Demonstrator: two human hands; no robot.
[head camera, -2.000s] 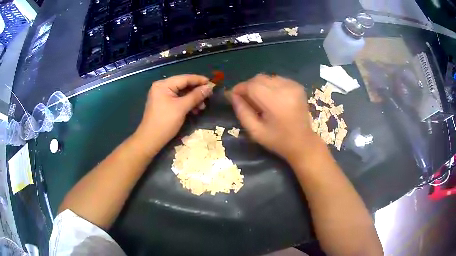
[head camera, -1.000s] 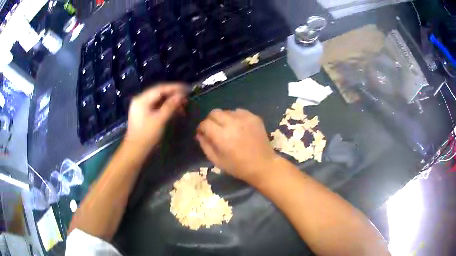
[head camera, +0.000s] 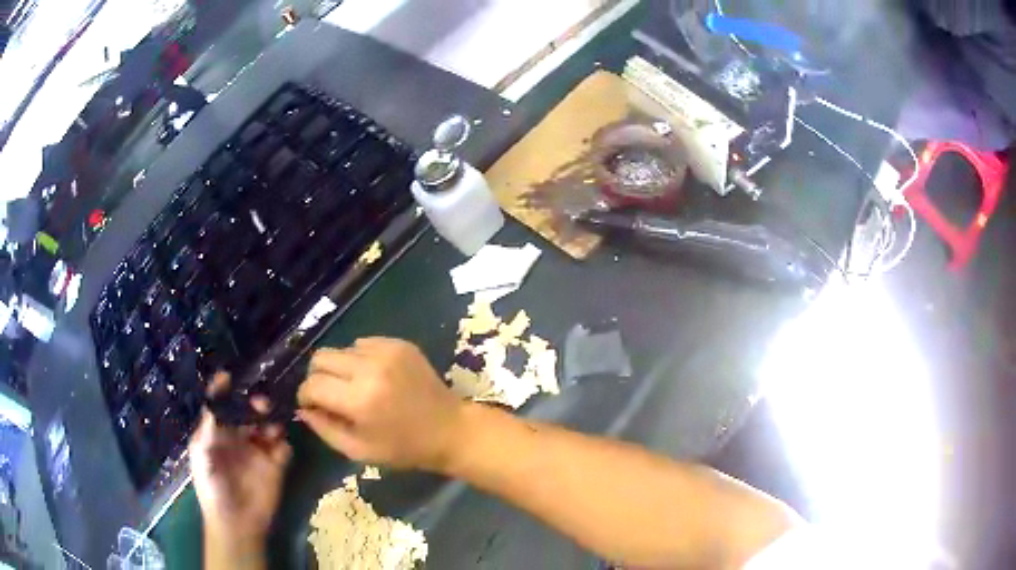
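Note:
My left hand (head camera: 240, 473) is at the lower left, palm up beside the tray's near edge. Its fingers are around a small dark piece, seemingly a black plastic housing (head camera: 237, 408), hard to tell from the tray behind. My right hand (head camera: 379, 403) is just right of it, fingers curled and fingertips pointing at the housing; whether they pinch anything is hidden. A heap of small pale pieces (head camera: 359, 537) lies below my right hand, cut off by the lower edge. A looser pale scatter (head camera: 521, 365) lies right of my right hand.
Black tray with pockets (head camera: 240, 223) at left. Whitish bottle (head camera: 462, 209), lid up, and white folded paper (head camera: 494, 269) beyond the scatter. Translucent grey square (head camera: 596, 353), brown board (head camera: 568, 134), reddish-rimmed dish (head camera: 641, 169), long dark tool (head camera: 702, 232) at right. Red stool (head camera: 967, 200) beyond the bench.
The view has turned to the right, showing the dish and stool. My left hand has turned palm up and now has a dark piece in its fingers; my right hand stays close beside it.

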